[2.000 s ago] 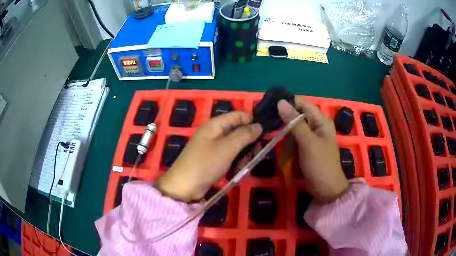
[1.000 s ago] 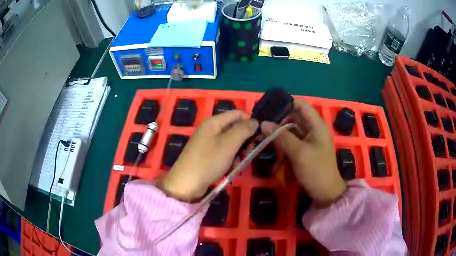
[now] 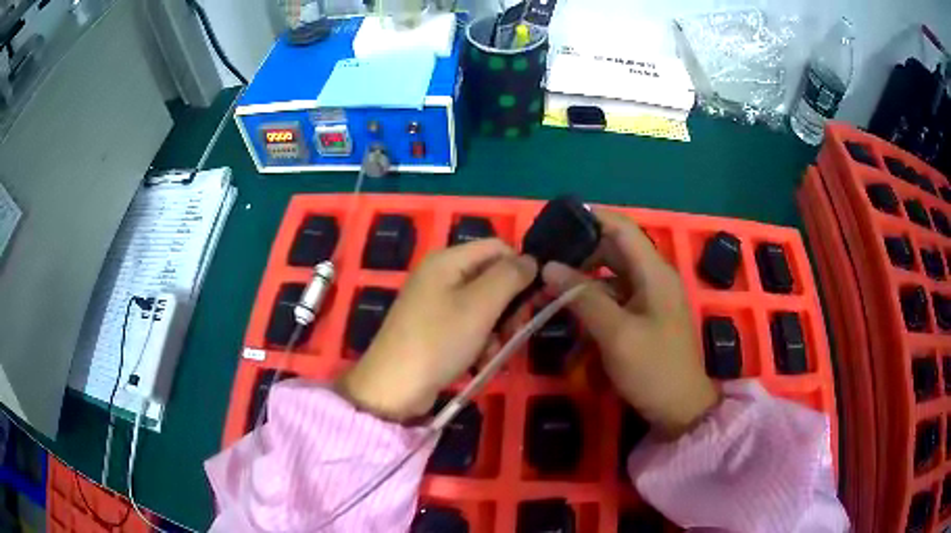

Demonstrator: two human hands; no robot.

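A small black device housing (image 3: 563, 231) is held above the red-orange tray (image 3: 667, 217), its dark face tilted up. My right hand (image 3: 644, 323) grips it from the right, with the end of the clear air hose (image 3: 490, 371) at my fingers. My left hand (image 3: 443, 312) is beside it, thumb and fingertips pinched at its lower left edge. A dark strap-like part shows below my left fingertips. A blurred orange bit shows under my right palm; the rest of it is hidden. Rows of black housings sit in the tray pockets.
A white and silver inline connector (image 3: 314, 293) lies over the tray's left side. A blue tester (image 3: 349, 135), a pen cup (image 3: 505, 78) and white papers with a single unit (image 3: 586, 118) stand behind. Stacked trays (image 3: 834, 208) are at right, a bottle (image 3: 821, 94) behind them, record sheets (image 3: 146, 271) at left.
The housing has turned in my fingers and sits a little lower. The hose end has shifted left and down with my right thumb. The view has moved slightly.
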